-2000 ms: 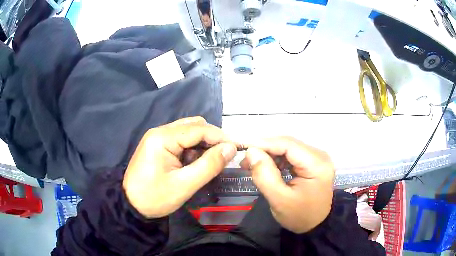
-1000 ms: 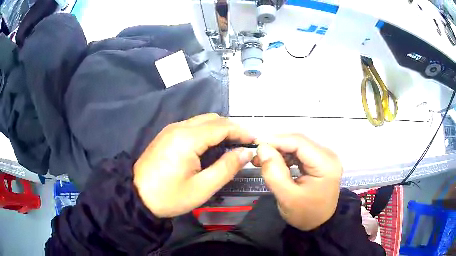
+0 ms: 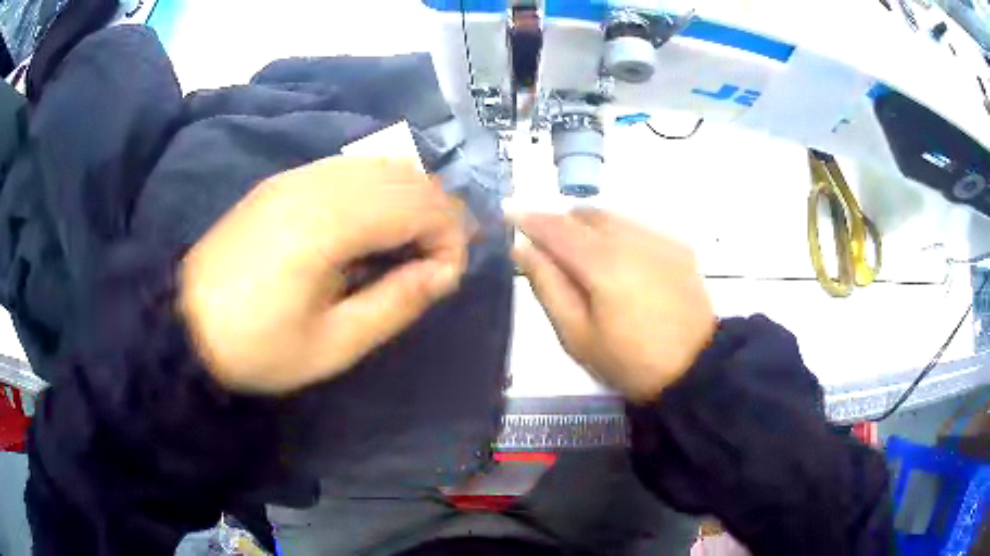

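Note:
The dark grey garment (image 3: 434,369) lies left of and up to the sewing machine's needle area (image 3: 521,125), its right edge running down over the table's front edge. A white patch (image 3: 389,144) on it is partly covered by my left hand (image 3: 326,272). My left hand is blurred over the garment, thumb and fingertips close together. My right hand (image 3: 619,299) is blurred too, its fingertips at the garment's right edge below the needle area. Whether either hand grips cloth or a small piece cannot be told.
Gold-handled scissors (image 3: 841,234) lie on the table at the right. A grey-blue knob (image 3: 579,158) sits right of the needle. A measuring tape (image 3: 575,430) runs along the table's front edge. A blue plastic stool (image 3: 939,494) stands on the floor at the lower right.
My hands have come apart from their shared pinch and moved up toward the needle area, the left also leftward. The dark piece between them no longer shows. More garment now hangs over the front edge.

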